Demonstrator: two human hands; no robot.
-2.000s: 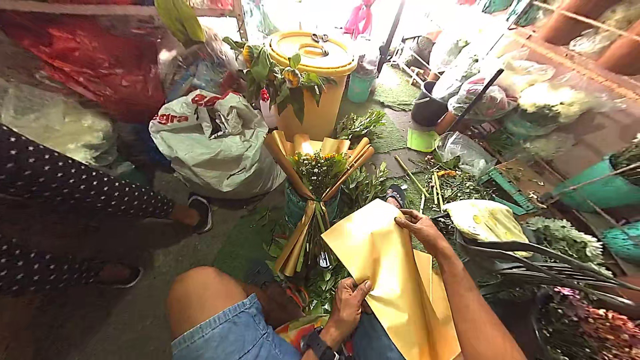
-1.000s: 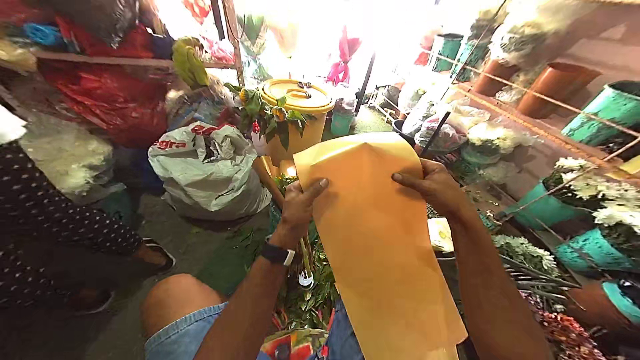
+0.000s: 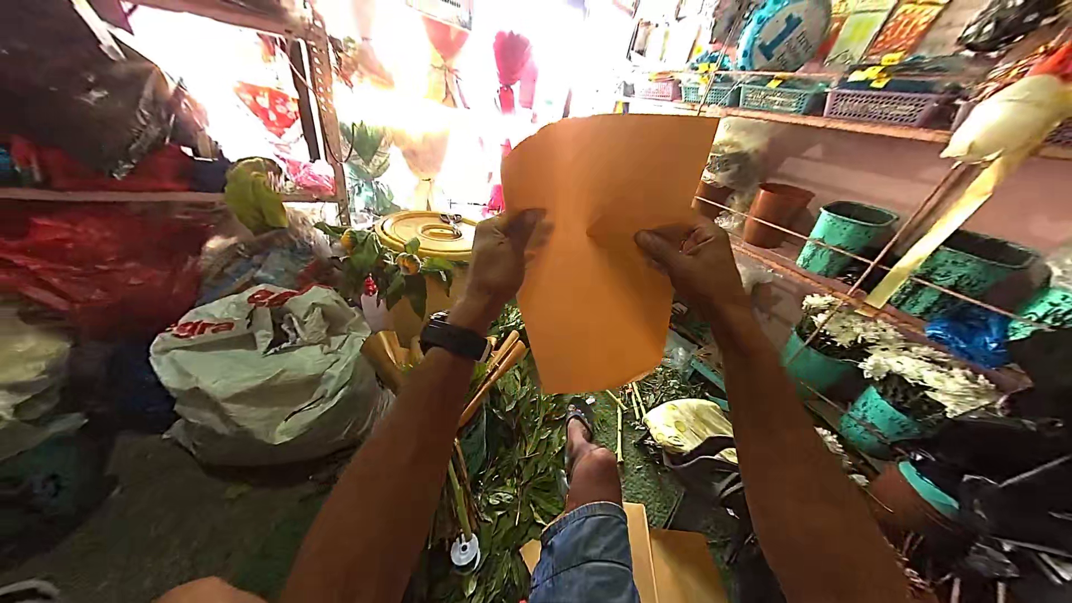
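A sheet of orange-brown wrapping paper is held up in front of me, its sides curving. My left hand pinches its left edge and my right hand pinches the right side, with a crease between them. Behind my left forearm, the bouquet's folded paper wrap shows in part; its flowers are hidden. A white ribbon spool is below it. More brown paper lies beside my knee.
A large white sack stands at the left, near a lidded yellow bucket. Cut leafy stems cover the floor. Green buckets of white flowers line the right side below shelves. A yellow bundle lies right of my foot.
Both hands have raised the paper from my lap to upright before me. My left hand has moved from its lower part to its side edge. The view has tilted up.
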